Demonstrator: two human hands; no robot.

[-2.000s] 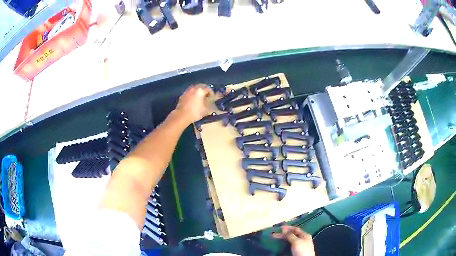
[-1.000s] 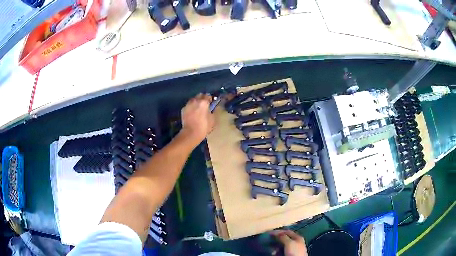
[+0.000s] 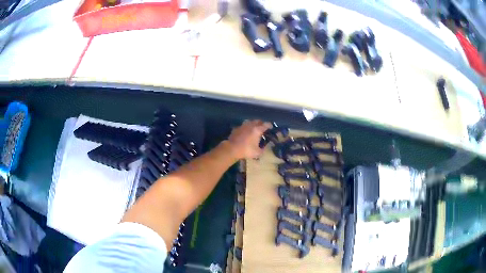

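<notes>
My left hand is at the top left corner of the cardboard sheet, its fingers around a black handle part. The part lies close to other black parts, and whether it touches them is blurred. Assembled black brackets with small bright tips lie in two columns on the cardboard, with more parts crowded at the top. My right hand is not in the picture.
Rows of black shaft sub-assemblies and plain black covers on white sheets lie left. A blue pin basket is far left. A machine stands right of the cardboard. The upper shelf holds a red bin and black parts.
The view has turned and shifted, so the bench things sit lower. My left hand remains near the cardboard's top left corner. My right hand, seen before at the bottom edge, has left the picture.
</notes>
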